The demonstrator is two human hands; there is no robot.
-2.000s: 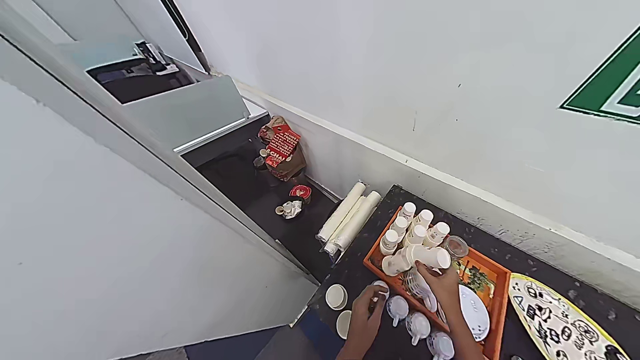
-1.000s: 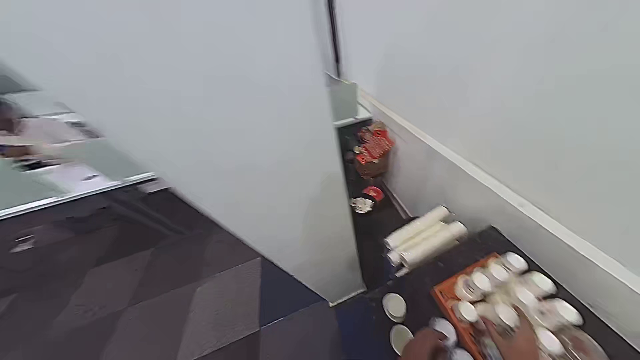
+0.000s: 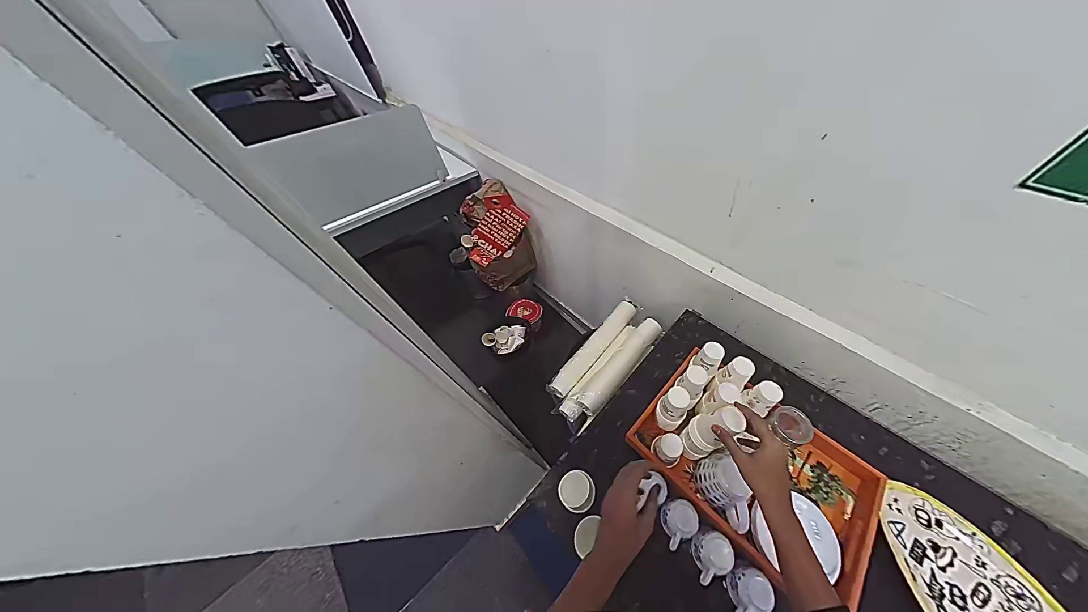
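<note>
My left hand (image 3: 627,512) is closed around a small white cup (image 3: 652,490) at the near side of the orange tray (image 3: 869,544). Over the tray, my right hand (image 3: 759,455) has its fingers around the end of a stack of paper cups (image 3: 714,427) that lies tilted. More upside-down stacks of paper cups (image 3: 674,406) stand around it. Patterned teacups (image 3: 712,552) form a row along the tray's near edge. Inside the tray are stacked patterned cups (image 3: 722,480), a white plate (image 3: 807,537) and a clear glass jar or lid (image 3: 791,426).
Two paper cups (image 3: 576,491) stand at the dark counter's left edge. Long plastic-wrapped white rolls (image 3: 605,357) lie beyond. A patterned oval tray (image 3: 960,552) is at right. Further back are a paper bag (image 3: 506,255) and a red-lidded tub (image 3: 524,313). A white partition (image 3: 255,365) bounds the left.
The view swung left a second ago and is back over the tray. Both hands remain at the cups; no object has plainly changed place.
</note>
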